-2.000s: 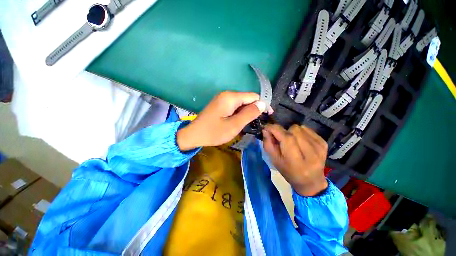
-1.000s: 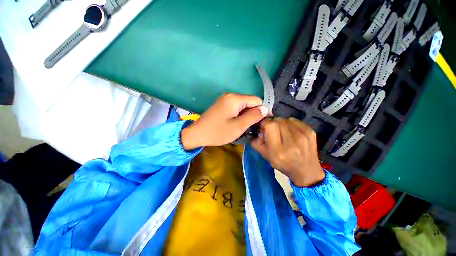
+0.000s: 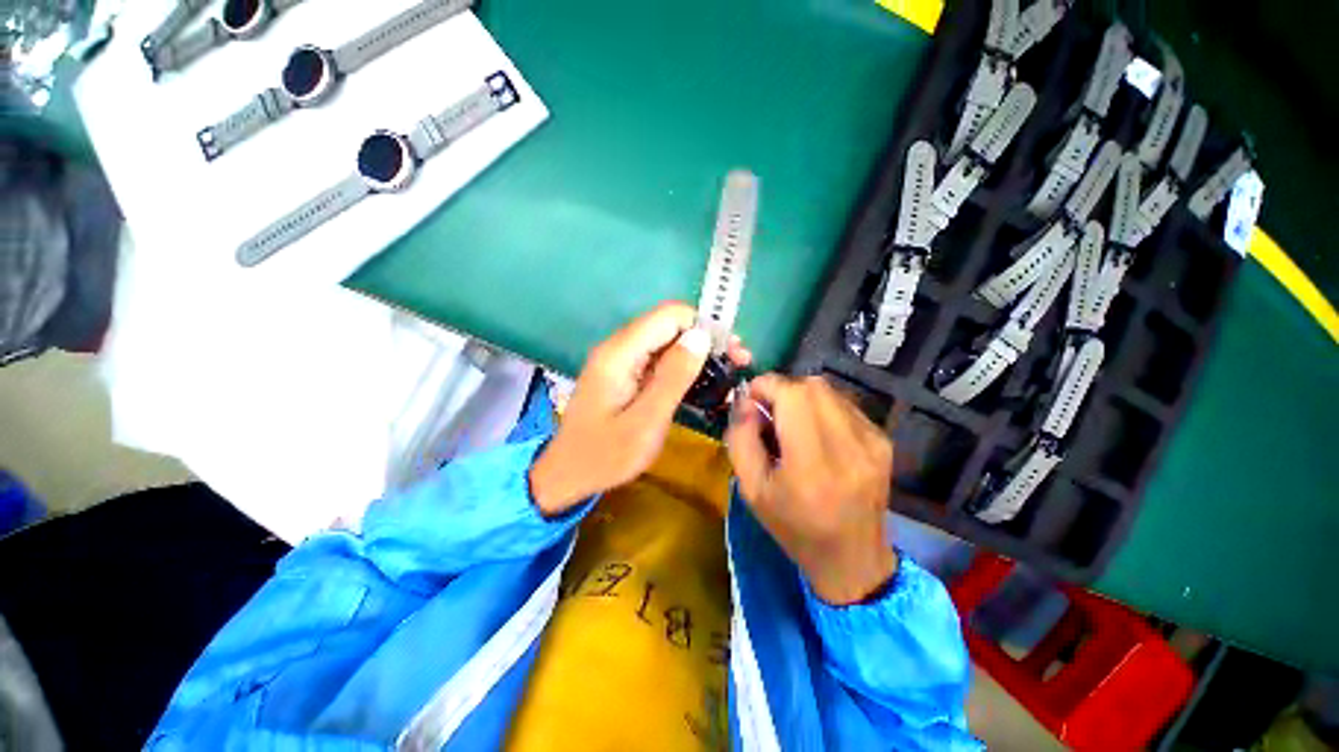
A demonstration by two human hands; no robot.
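My left hand [image 3: 624,404] pinches a grey-strapped watch where the strap meets the dark case. The perforated strap half [image 3: 730,257] points up and away from me over the green bench. The dark watch case [image 3: 711,387] is partly hidden between my hands, close to my chest. My right hand [image 3: 815,467] is at the case's right side, thumb and index finger together; a small light glint shows at the fingertips, too small to name. The other strap half is hidden.
A black foam tray [image 3: 962,316] with several grey watches lies at the right. A white sheet [image 3: 331,199] with laid-out watches is at the upper left. Loose white sheets [image 3: 206,382] hang below the bench edge. A red bin [image 3: 1094,676] stands at the lower right.
The held strap has swung upright and flatter towards the camera. My right hand has moved slightly off the case. The view has shifted, so more laid-out watches and more of the red bin show.
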